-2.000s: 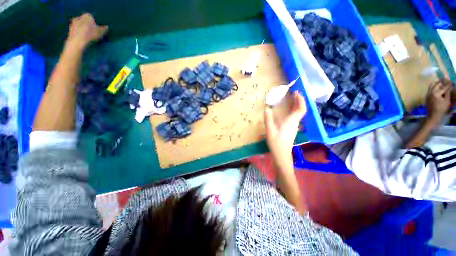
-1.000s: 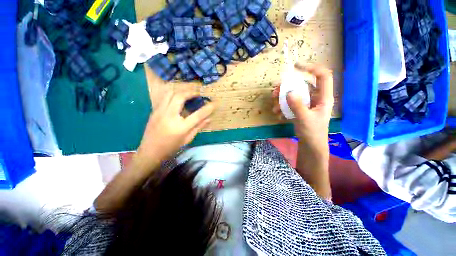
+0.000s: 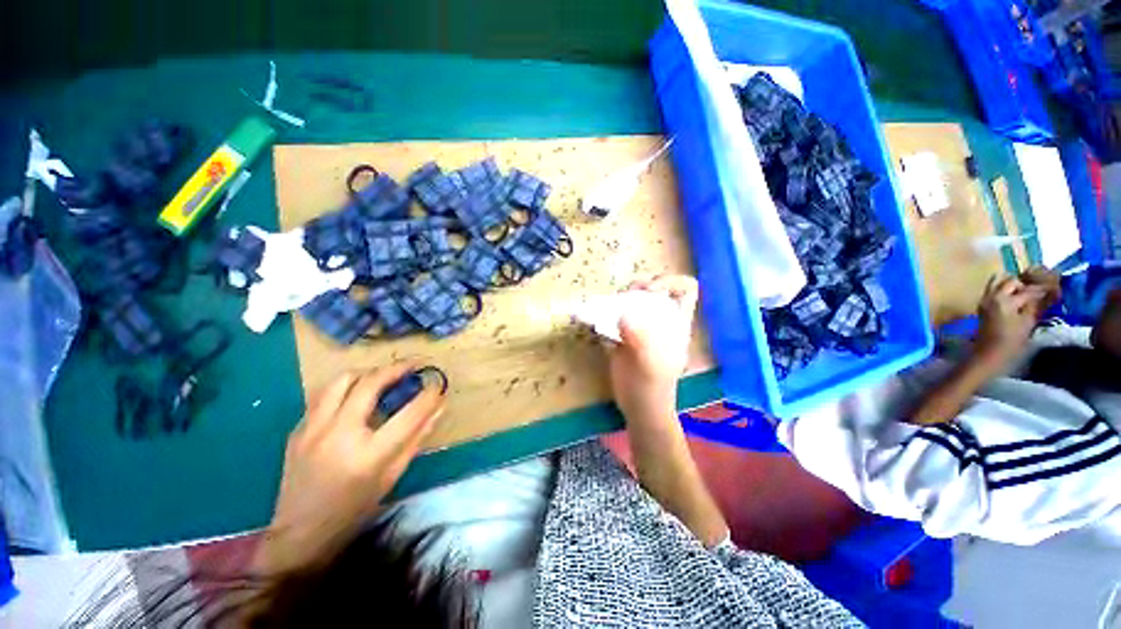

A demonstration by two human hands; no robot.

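My left hand (image 3: 357, 449) holds a dark plaid hair tie (image 3: 398, 393) between its fingers over the board's lower left; its black loop sticks out to the right. My right hand (image 3: 655, 338) is closed around a white glue bottle (image 3: 605, 316) over the board's right part; its tip points left and is blurred. The two hands are apart. A cluster of plaid hair ties (image 3: 424, 252) with black loops lies on the tan board (image 3: 541, 393). A second white bottle (image 3: 617, 189) lies behind my right hand.
A blue bin (image 3: 768, 383) heaped with plaid pieces stands right of the board. White crumpled tissue (image 3: 289, 279) lies at the board's left edge. A yellow-green packet (image 3: 212, 181) and loose dark pieces (image 3: 129, 264) lie further left. Another person's hands (image 3: 1014, 307) work at the right.
My left hand came from the far left to the board and now holds a hair tie. My right hand has turned the bottle from upright to pointing left. The camera view has shifted.
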